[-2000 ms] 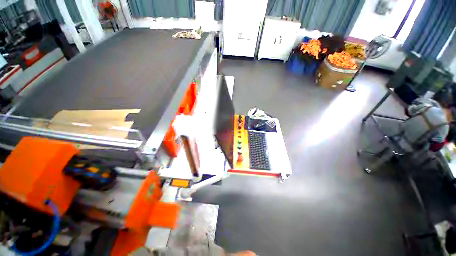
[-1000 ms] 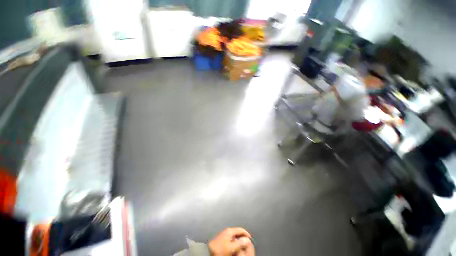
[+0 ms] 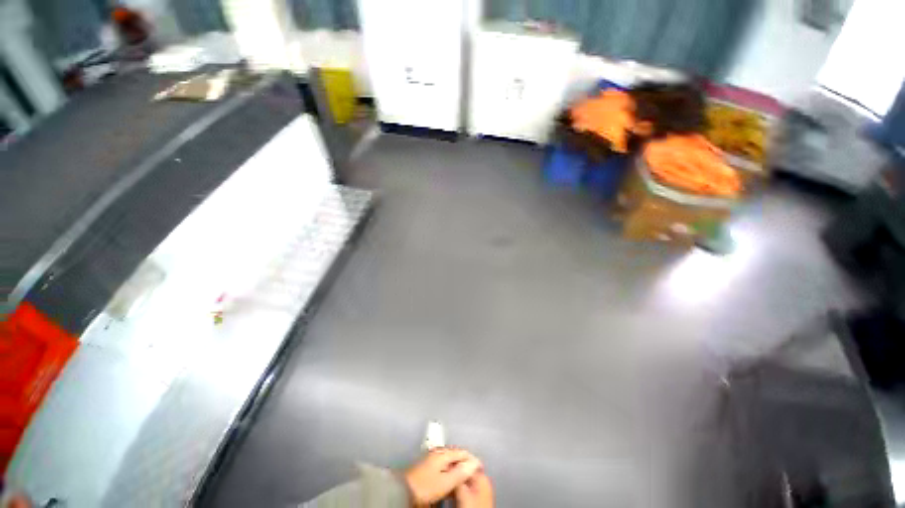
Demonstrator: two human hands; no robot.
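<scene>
My left hand point(image 3: 435, 476), in a grey-green sleeve, is at the bottom centre with its fingers curled. A small whitish thing point(image 3: 434, 435) sticks up just beyond its fingers and looks held there; blur hides what it is. My right hand point(image 3: 477, 490) seems to be close against the left fingers, cut off by the bottom edge, so its grip cannot be told.
The white side of the cutting machine point(image 3: 253, 238) and its dark bed point(image 3: 109, 139) run along the left, with an orange cover point(image 3: 30, 372). White cabinets point(image 3: 412, 69) stand at the back. A cardboard box of orange pieces point(image 3: 660, 213) stands at the back right. Grey floor lies ahead.
The control desk has left the view and the machine's white side and the boxes appear nearer. The left hand remains low in the picture; the whitish thing and what seems the right hand now show.
</scene>
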